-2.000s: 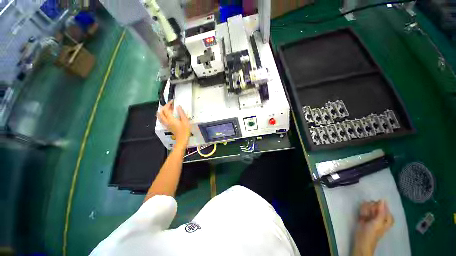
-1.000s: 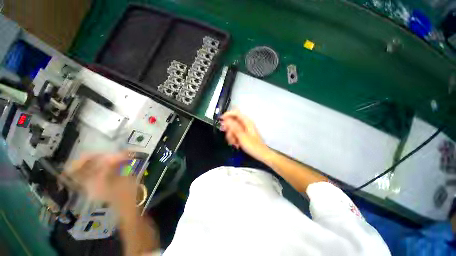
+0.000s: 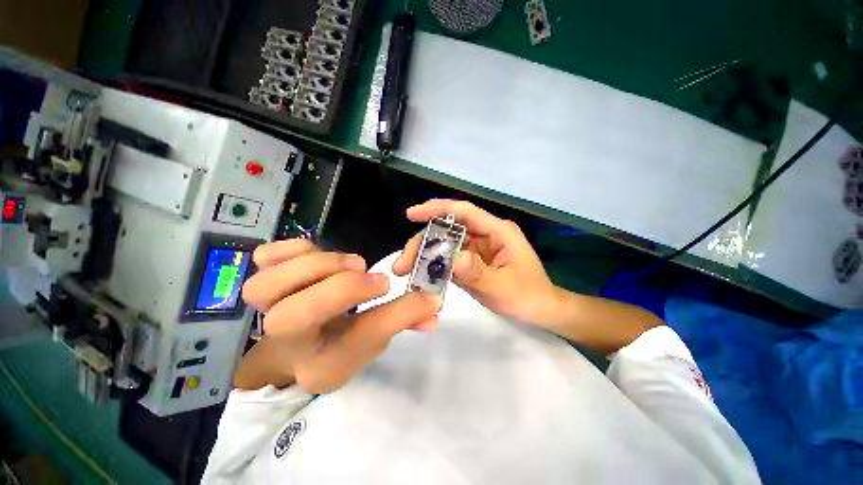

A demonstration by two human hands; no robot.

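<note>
A metal housing assembly (image 3: 437, 256), a small silver-grey rectangular case with dark parts inside, is held upright in front of my chest, its open face towards me. My right hand (image 3: 497, 260) grips its upper part and right side between thumb and fingers. My left hand (image 3: 326, 308) touches its lower left edge with the fingertips. Both hands are bare. The fingers partly hide the housing's edges.
The white machine (image 3: 194, 180) with its lit touch screen (image 3: 220, 277) stands at the left. A black tray (image 3: 194, 47) holds rows of housings. The electric screwdriver (image 3: 396, 85) lies on the white strip (image 3: 568, 142). A perforated dish (image 3: 466, 8) and a loose housing (image 3: 538, 21) lie behind it.
My left hand has moved from the machine to the housing in front of my chest. My right hand has come in from beside the white strip. The housing now shows clearly. The view has shifted.
</note>
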